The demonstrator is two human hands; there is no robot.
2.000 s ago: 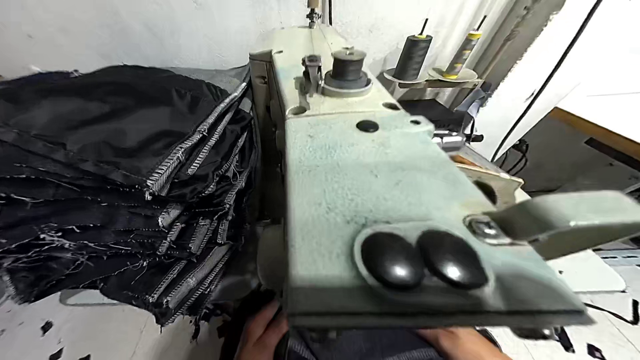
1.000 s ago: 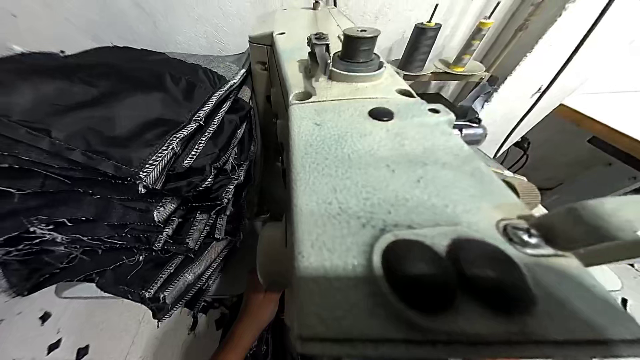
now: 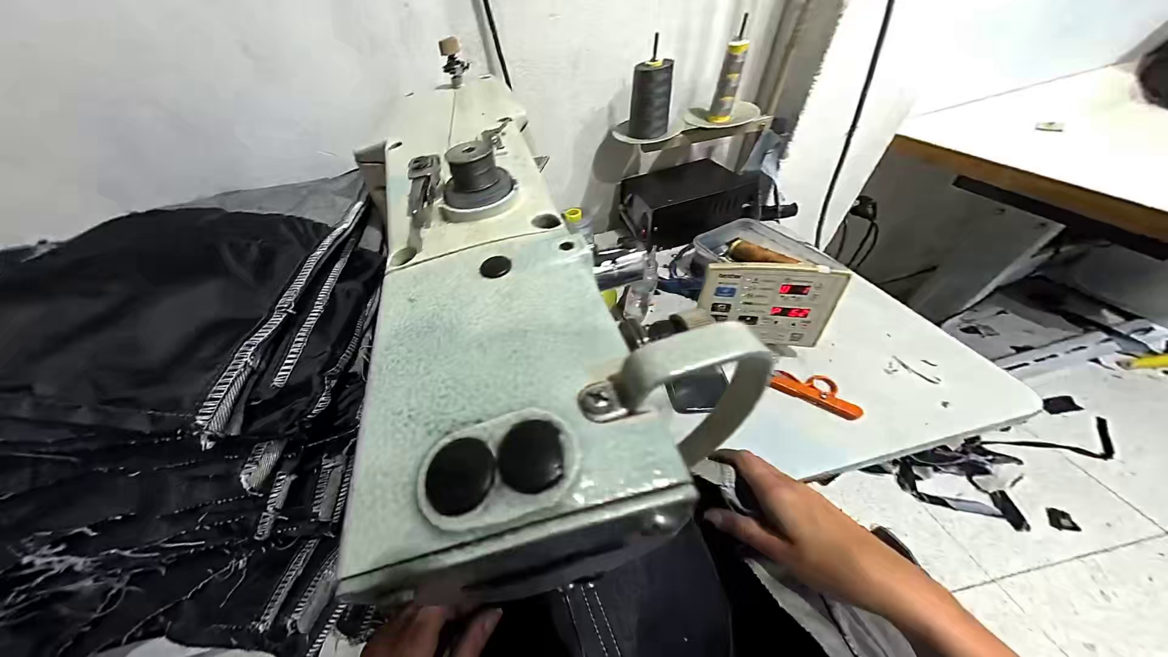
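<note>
Dark garment fabric (image 3: 639, 598) with white stitching lies below the head of an industrial sewing machine (image 3: 493, 338). My right hand (image 3: 803, 529) grips a folded edge of the cloth between thumb and fingers, right of the machine head. At the lower left, my left hand (image 3: 433, 631) is partly hidden under the machine's front edge; its fingers rest at the dark fabric, and I cannot tell whether they grip it. A stack of black cut pieces (image 3: 164, 347) with white overlocked edges lies left of the machine.
On the white tabletop (image 3: 894, 365) stand a control panel (image 3: 774, 303), a plastic box (image 3: 812, 246) and an orange tool (image 3: 817, 394). Thread cones (image 3: 651, 100) stand behind, near a black box (image 3: 689, 201). A metal guard (image 3: 730, 365) juts from the machine. Fabric scraps (image 3: 958, 479) lie on the floor.
The view has swung, bringing the control panel and tabletop into sight. My right hand, out of sight one second ago, now shows right of the machine head, holding cloth.
</note>
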